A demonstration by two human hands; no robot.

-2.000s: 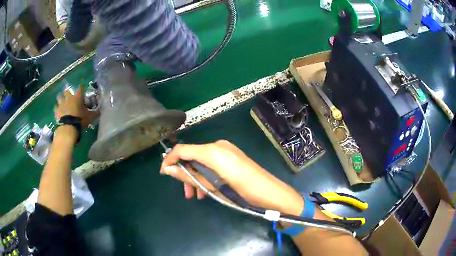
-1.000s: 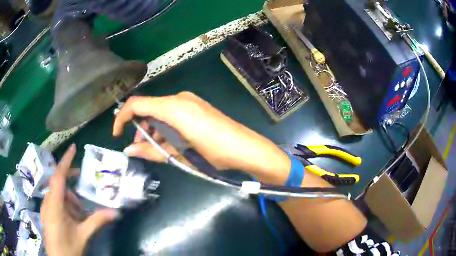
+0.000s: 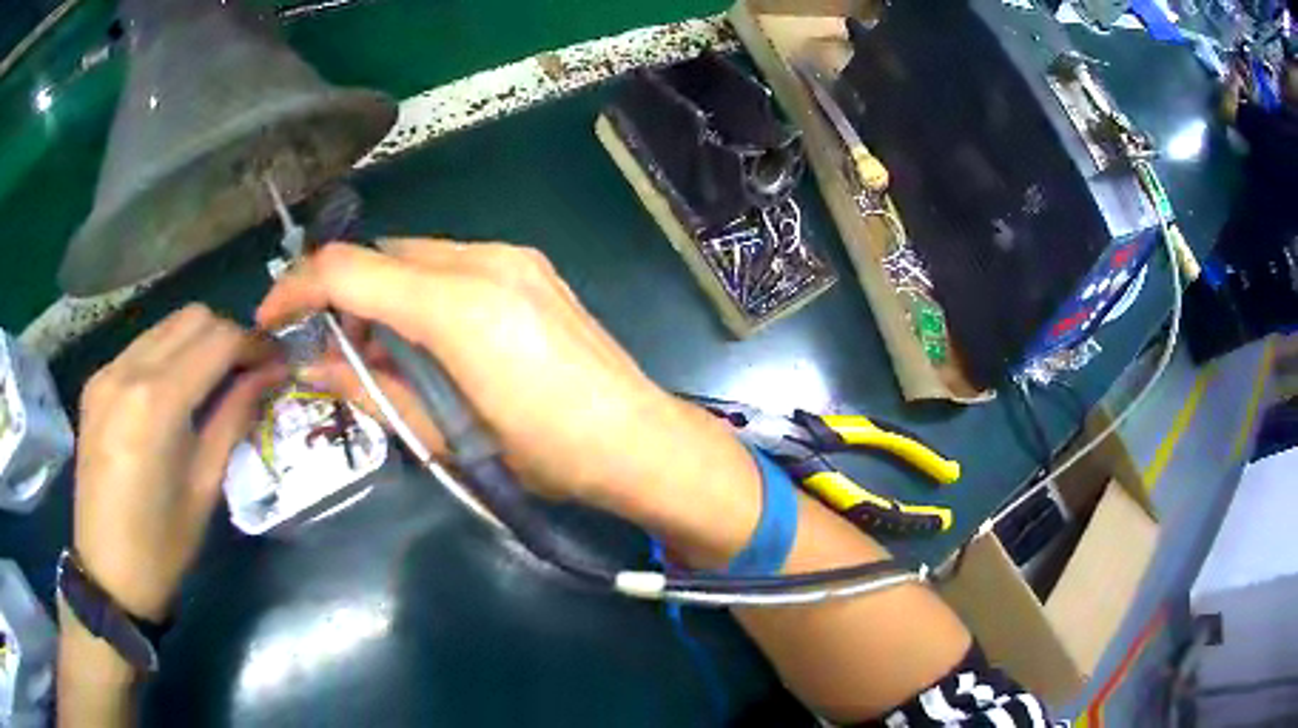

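My right hand (image 3: 484, 370) holds the dark soldering iron (image 3: 449, 405), its metal tip pointing up and left under the fume hood (image 3: 214, 157). Its cable runs along my forearm, past a blue wrist band (image 3: 773, 512). My left hand (image 3: 164, 427) is at the upper left side of an open white plug housing (image 3: 306, 477), with fingers at its top edge near my right fingers. Yellow, red and dark wires show inside the housing. The fingers partly hide a small part between the hands; I cannot tell what it is.
Yellow-and-black pliers (image 3: 854, 469) lie right of my right wrist. Beyond are a tray of metal pieces (image 3: 762, 270), a long cardboard tray (image 3: 932, 377) and the black soldering station (image 3: 968, 171). More white housings (image 3: 26, 420) stand at the left edge. An open cardboard box (image 3: 1075, 569) is at lower right.
My left hand has come from the hood's far side back to the bench. The housing, beside my open left hand a second ago, now has both hands at it. The view has shifted.
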